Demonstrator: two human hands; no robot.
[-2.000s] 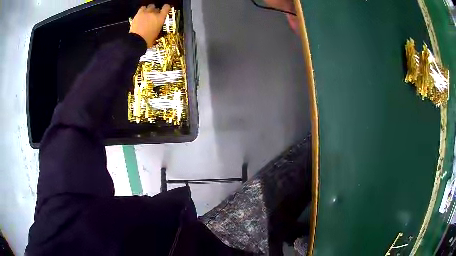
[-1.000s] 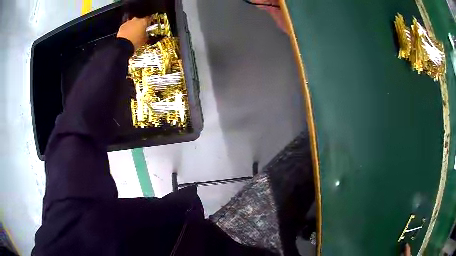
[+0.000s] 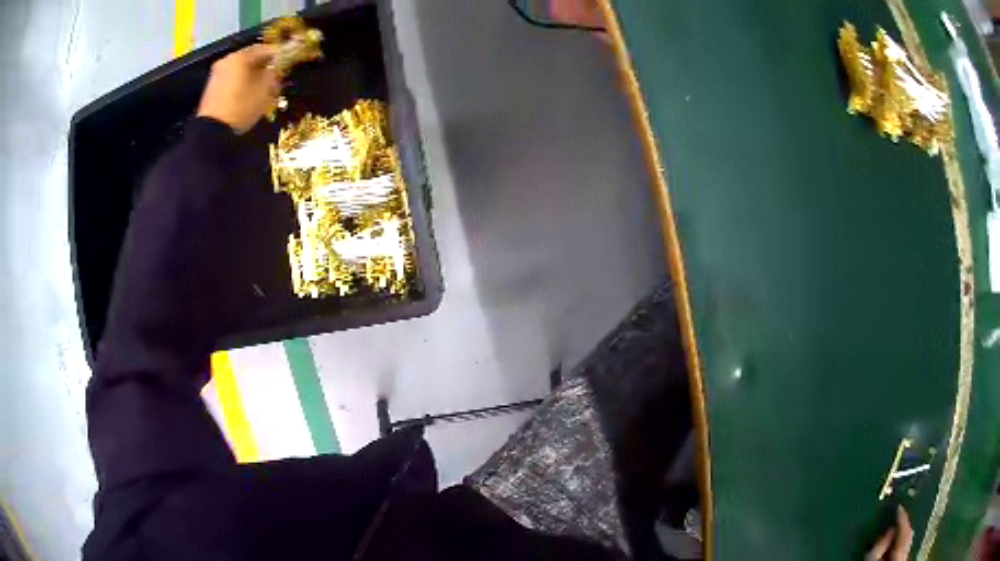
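My left hand (image 3: 239,88) is in the upper part of a black tote and grips a small bundle of brass contact strips (image 3: 291,46). More strips lie stacked in the tote in a shiny gold pile (image 3: 345,197) below my hand. My right hand (image 3: 894,539) shows only as fingers at the bottom right, cut off by the edge. The fingers are beside a few loose gold strips (image 3: 895,471) on the green bench; whether they hold anything is unclear. Another gold clump of strips (image 3: 894,90) lies on the bench at the top right.
The black tote (image 3: 430,241) stands at the left, beside the grey floor. The dark green bench (image 3: 811,307) curves down the right, with an orange-brown edge and a worn pale rail. Part of another person's skin (image 3: 578,11) shows at the top, by a black cable. A dark metal bar is below the tote.
My left hand has lifted a bundle off the top of the pile and moved left with it. Fingers have come into view at the bottom right. The view has shifted slightly.
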